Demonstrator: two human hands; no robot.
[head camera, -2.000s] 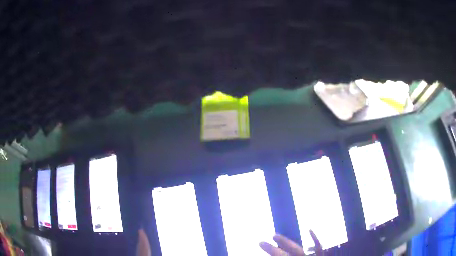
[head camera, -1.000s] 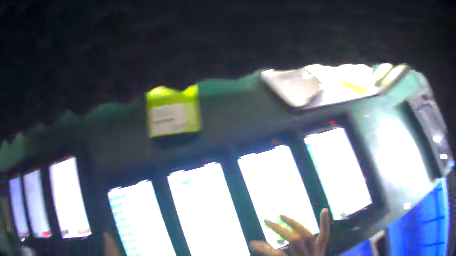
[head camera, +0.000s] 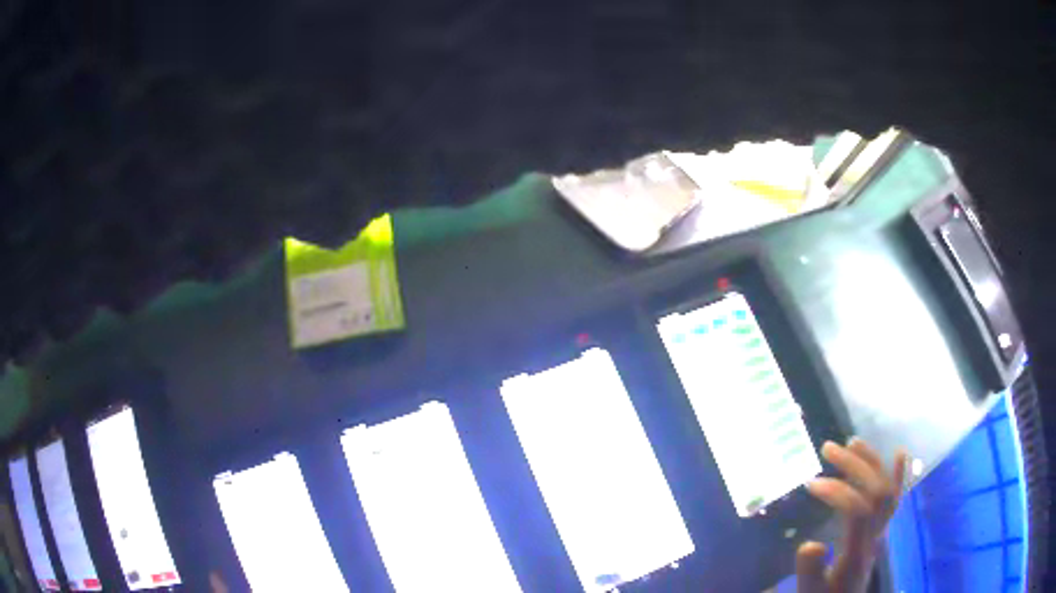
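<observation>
Several smartphones with glaring screens stand in a row in a black tray. The rightmost smartphone shows green bars with some blue at the top. The one beside it is nearly plain white, as are the two further left. My right hand is at the lower right corner of the rightmost phone, fingers apart and bent, holding nothing. A small blurred skin-toned patch, perhaps a fingertip of my left hand, shows at the bottom edge by the left phone; the rest is cut off.
A lime pack with a white label sits behind the phones. More lit phones are at far left. A pale tray with white and yellow items lies at the back right. A dark device and blue crate are at right. Black foam overhangs.
The view has swung right, so things sit further left. My right hand has moved from the third phone to the rightmost one. That phone's screen now shows green bars; the leftmost's faint rows are gone.
</observation>
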